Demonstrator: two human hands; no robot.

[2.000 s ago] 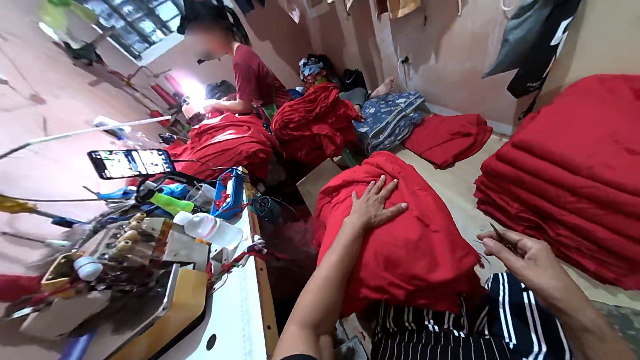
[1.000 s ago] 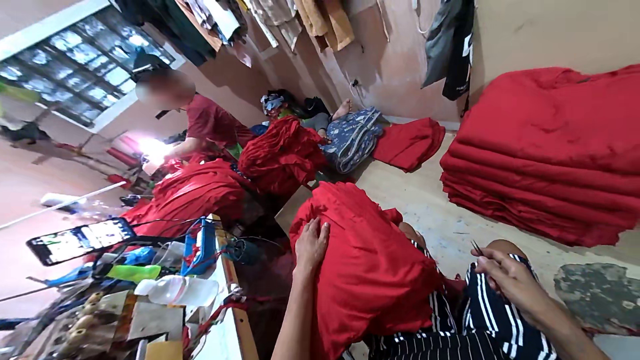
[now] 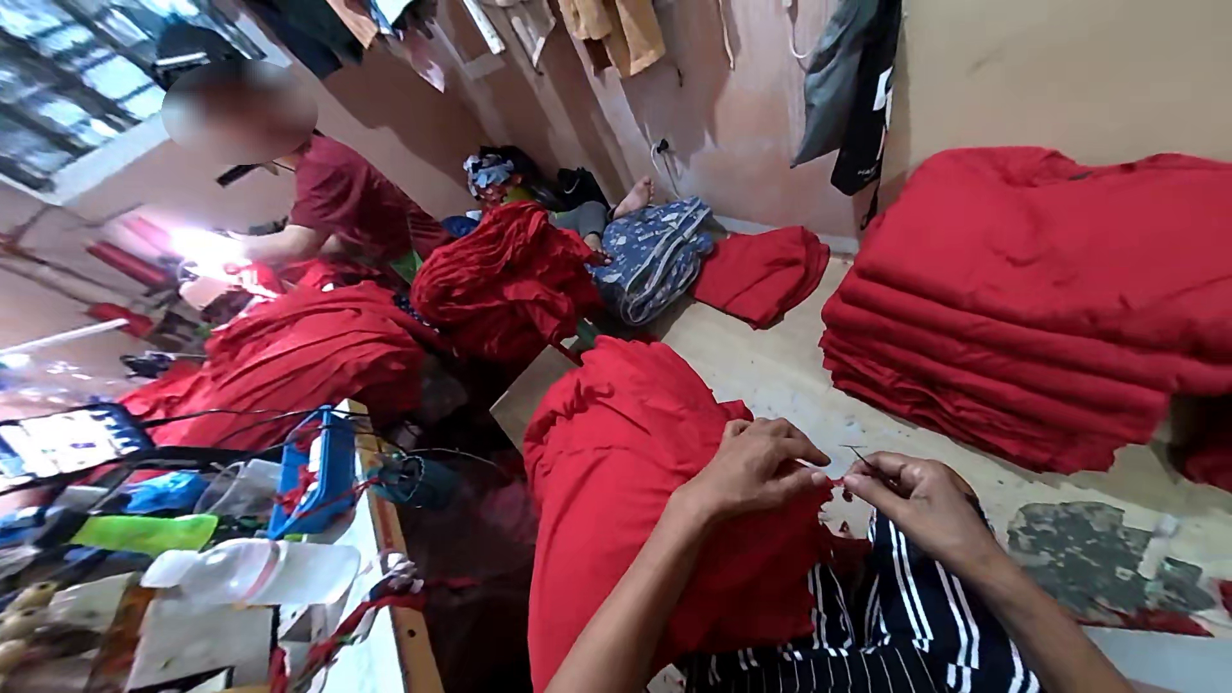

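Observation:
A large bundle of red fabric (image 3: 626,500) lies across my lap, over black-and-white striped clothing (image 3: 938,597). My left hand (image 3: 760,467) pinches the fabric's right edge between thumb and fingers, with the wrist above the cloth. Just right of it, my right hand (image 3: 910,496) holds a small thin metal tool (image 3: 863,460), perhaps thread snips, its tips pointing toward the left hand. A bit of red cloth or thread (image 3: 835,481) shows between the two hands. The tool's lower part is hidden in the right fingers.
Folded red fabric (image 3: 1011,279) is stacked at right. A table edge (image 3: 395,577) at left bears a clear plastic bottle (image 3: 260,571), a blue tray (image 3: 316,472) and a phone (image 3: 72,441). Beyond, a person in a dark red shirt (image 3: 351,197) works by a bright lamp among red cloth (image 3: 318,356).
My left hand has moved from the top of the red bundle to its right edge. My right hand, with the small tool, is now close beside it. The view has shifted.

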